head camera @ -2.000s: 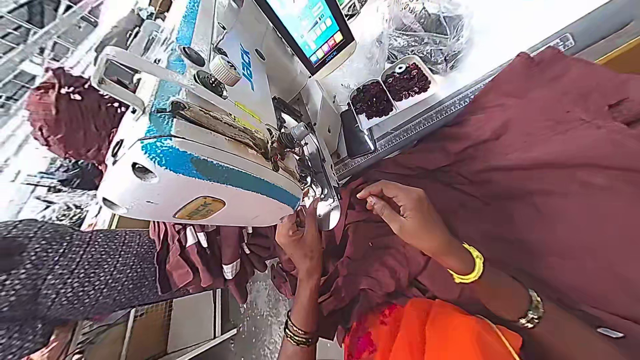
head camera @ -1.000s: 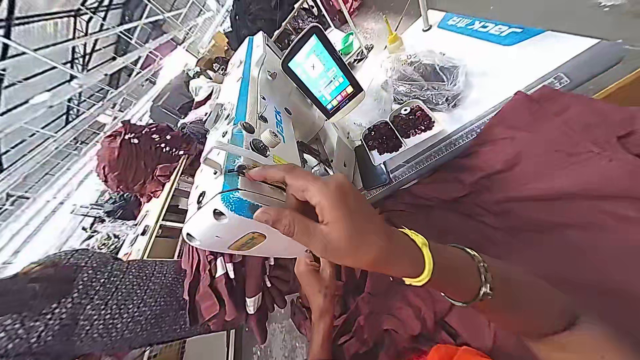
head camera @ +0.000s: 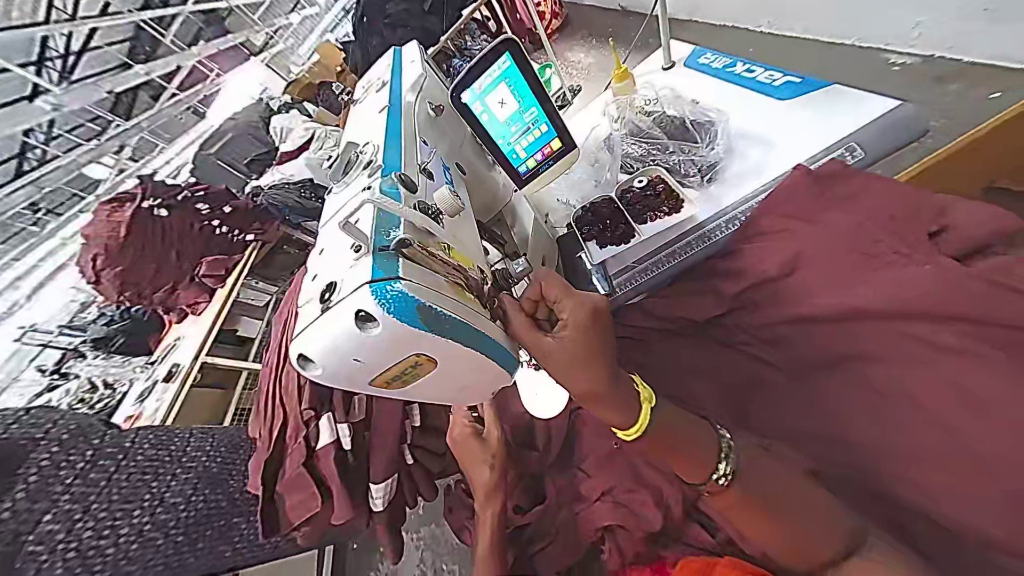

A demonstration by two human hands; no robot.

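A white and blue Jack sewing machine (head camera: 416, 304) stands tilted across the view, its touch screen (head camera: 514, 112) lit. My right hand (head camera: 564, 340), with a yellow band at its wrist, is at the needle-side mechanism, thumb and forefinger pinched together; whether something small is between them cannot be told. Below the machine head, my left hand (head camera: 480, 448) is partly hidden at the fingertips, close to maroon fabric (head camera: 576, 488). More of this fabric (head camera: 864, 344) spreads over the right side. A white two-part tray (head camera: 632, 212) holds dark red buttons beside the machine.
Behind the tray lie a clear plastic bag (head camera: 672, 132) and a yellow-tipped oil bottle (head camera: 622, 72). Maroon pieces with white tags (head camera: 344, 456) hang under the machine head. A maroon bundle (head camera: 168, 240) rests at left, above a patterned dark cloth (head camera: 128, 488).
My right hand has gone from over the fabric to the top of the machine head, then down to the needle-side mechanism. My left hand stays below the head. The view has shifted.
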